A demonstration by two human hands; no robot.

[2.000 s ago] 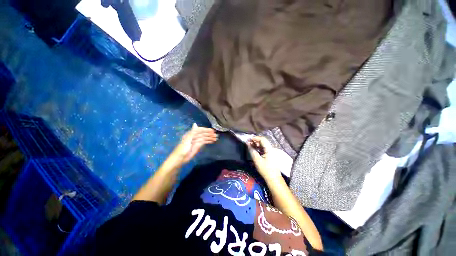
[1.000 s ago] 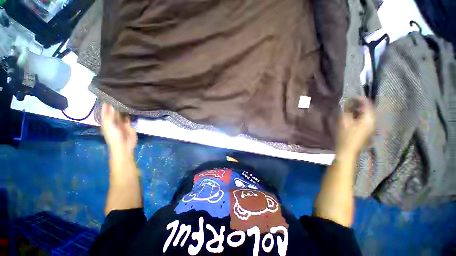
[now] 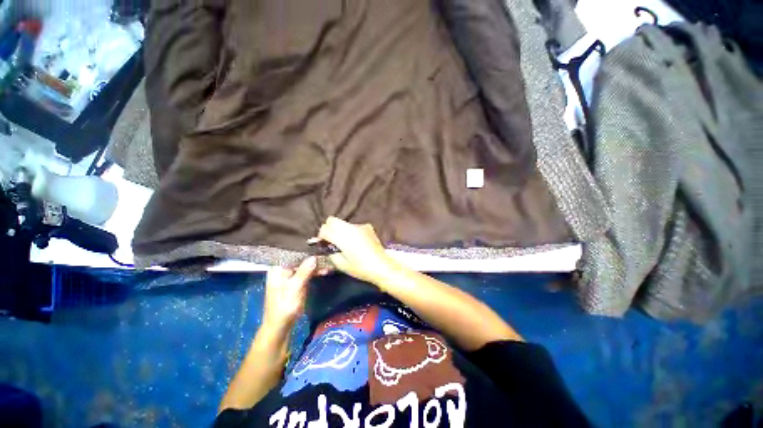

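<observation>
A grey-brown woven jacket lies opened out on the white table, its brown lining (image 3: 276, 159) facing up and its hem (image 3: 234, 252) along the table's front edge. A small white care label (image 3: 475, 178) shows on the lining at the right. My left hand (image 3: 289, 288) is at the hem near the middle, its fingers pinching the hem edge. My right hand (image 3: 353, 248) is just right of it, on the lining above the hem, fingers closed around a small dark tool (image 3: 322, 244), mostly hidden, likely the thread snips. The lining puckers above my fingers.
Another grey woven jacket (image 3: 644, 159) hangs over the table's edge at the right, with a black hanger (image 3: 577, 63) between the jackets. A white spray bottle (image 3: 79, 196) with a dark body lies at the left. Clear plastic stuff (image 3: 84, 50) is at upper left. The floor is blue.
My view has swung to the jacket's hem. My hands, apart at the two hem ends one second ago, have come together at the middle of the hem.
</observation>
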